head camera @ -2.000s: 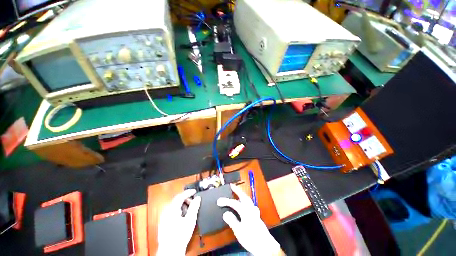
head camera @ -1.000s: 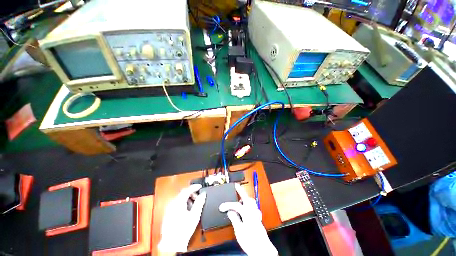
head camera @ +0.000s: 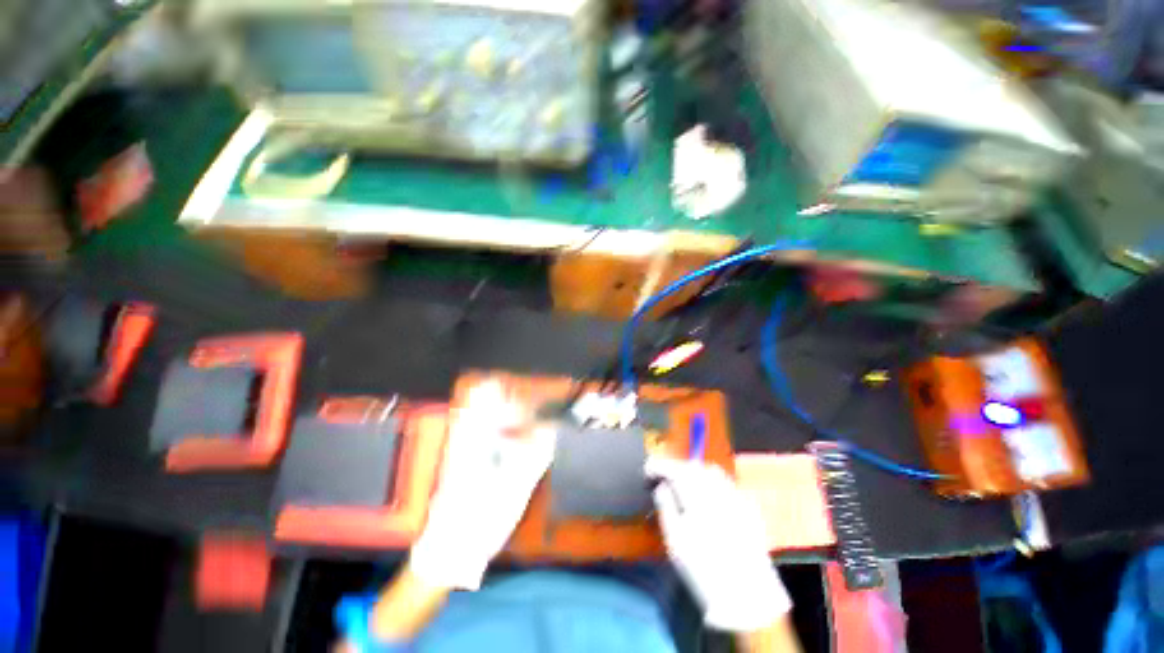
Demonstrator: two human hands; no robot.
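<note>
The picture is blurred. A flat black set-top box [head camera: 600, 472] lies on the orange-brown work board [head camera: 517, 541], its far edge close to the silvery plugs of the connector jig [head camera: 605, 410]. My left hand [head camera: 488, 485], in a white glove, is at the box's left side, its fingers near the far left corner. My right hand [head camera: 708, 529], also gloved, is at the box's right edge. The blur hides whether either hand grips the box. A blue marker pen [head camera: 698, 436] lies on the board to the right.
More black boxes [head camera: 338, 462] sit on red-orange foam pads [head camera: 432, 475] at left. A salmon pad [head camera: 785, 500], a remote control [head camera: 849, 517] and an orange test box [head camera: 1002, 418] are at right. A blue cable [head camera: 689, 277] loops behind. Oscilloscopes [head camera: 913, 115] stand on the green shelf.
The view has swung left and down, showing my lap and the blue wrist band. My right hand has shifted from over the box's top to its right edge. The box stays by the jig.
</note>
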